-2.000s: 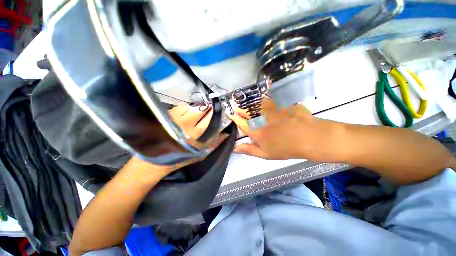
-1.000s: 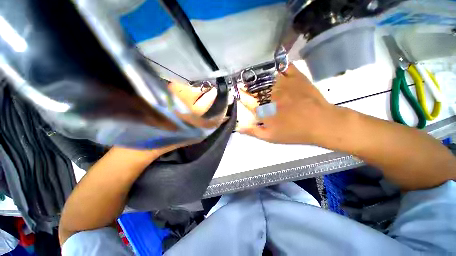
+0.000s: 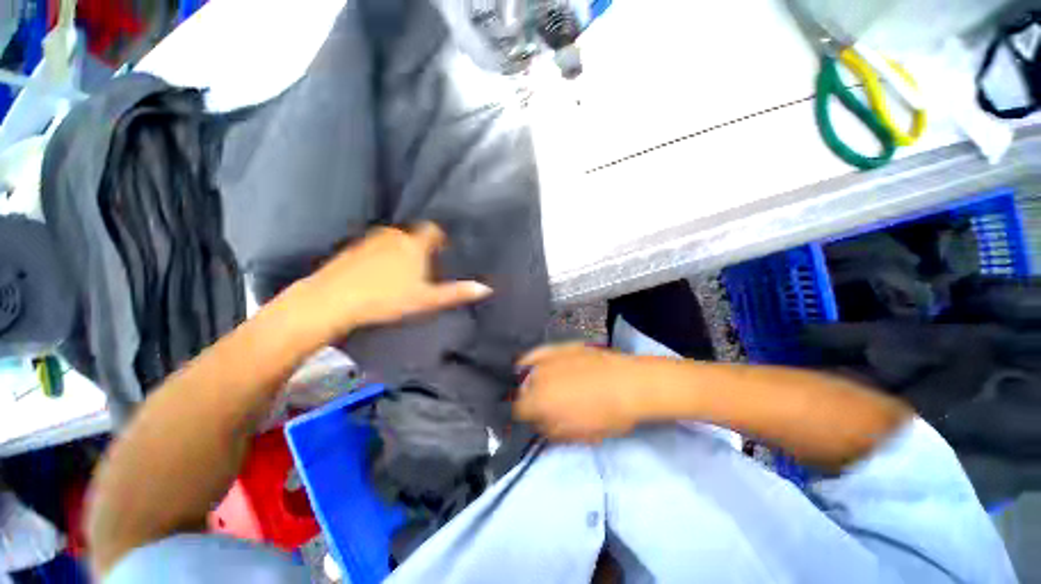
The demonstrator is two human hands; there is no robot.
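A dark grey garment piece (image 3: 479, 205) runs from the sewing machine's needle area (image 3: 519, 46) down over the table's front edge toward the lap. My left hand (image 3: 394, 280) lies over the middle of the cloth with thumb and index finger spread apart. My right hand (image 3: 571, 391) is at the lower right edge of the cloth near my lap, its fingers curled on the dark fabric. Both hands are somewhat blurred.
Stacked dark grey pieces (image 3: 171, 228) hang over the table's left part. Shears with green and yellow handles (image 3: 856, 103) lie at the right, with a black strap (image 3: 1010, 69) beyond. Blue crates with dark pieces stand below, left (image 3: 331, 479) and right (image 3: 799, 285).
Both hands have left the needle area and come down toward the lap. The view has shifted lower, the large shiny guard is out of it, and the cloth lies spread out.
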